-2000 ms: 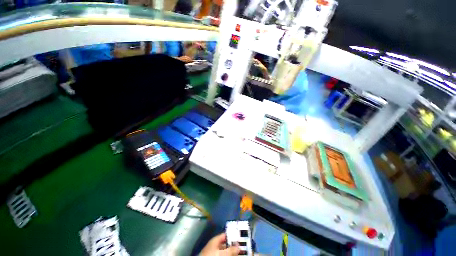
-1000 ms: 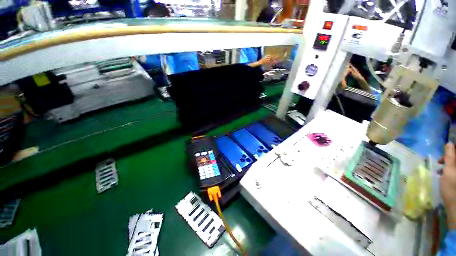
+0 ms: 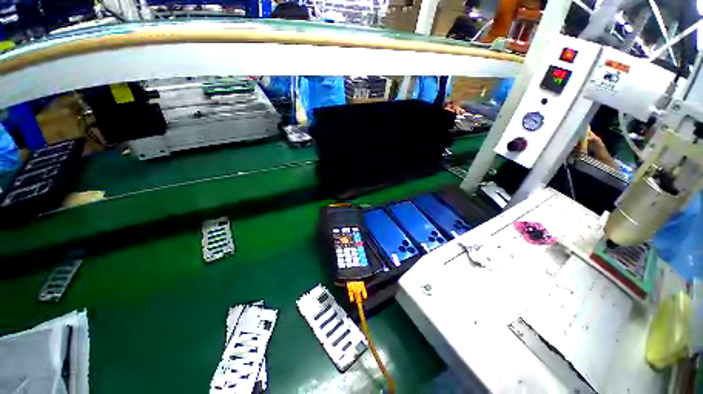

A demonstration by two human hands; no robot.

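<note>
No hand of mine is in view. Slotted silver-white metal plates lie on the green bench: one beside the orange cable, a small overlapping stack to its left, one farther back and one at the left. On the white machine platform, a fixture with a pale green frame sits at the right under the beige machine head, partly hidden by it. A slotted plate shows inside the frame. A yellow-green soft lump lies in front of that fixture.
A black teach pendant with an orange cable stands beside blue panels in a black holder. Black stacked trays stand behind. A pale sheet is lower left, a black tray far left. A raised shelf crosses above.
The view has turned left, so the bench things and machine sit farther right. The hand at the right edge has left the picture. More of the left bench shows.
</note>
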